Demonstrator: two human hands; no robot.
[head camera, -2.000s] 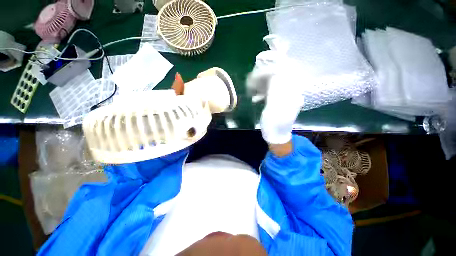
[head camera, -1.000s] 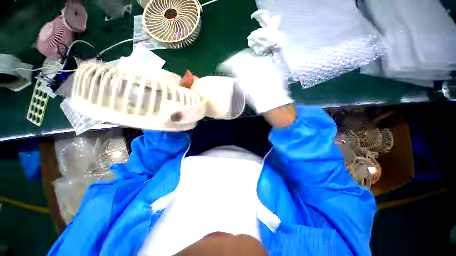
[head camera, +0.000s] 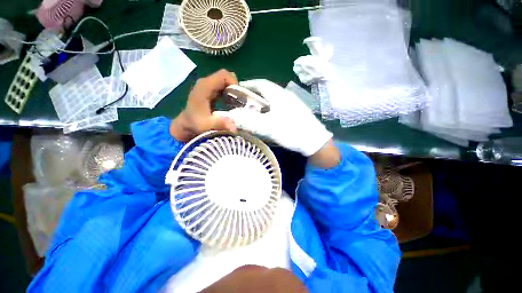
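A cream clip-on fan (head camera: 226, 186) is held in front of my chest, its grille with the large plain white centre disc facing the camera. Its clip base (head camera: 247, 98) points away from me, above the fan head. My left hand (head camera: 207, 106), bare, grips the clip base from the left. My right hand (head camera: 280, 117), in a white glove, is closed around the clip base from the right. My right fingertips are partly hidden behind the base.
Another cream fan (head camera: 214, 26) stands at the back. Label sheets (head camera: 157, 71), a dark box (head camera: 68, 60) and cables lie left. Bubble bags (head camera: 366, 63), a crumpled white cloth (head camera: 313, 62) and smoother bags (head camera: 463, 86) lie right. Cartons (head camera: 420, 200) are below the bench edge.
The fan has turned from side-on at the left to disc side facing the camera at centre. My right hand has come onto the clip base. The camera view has shifted slightly.
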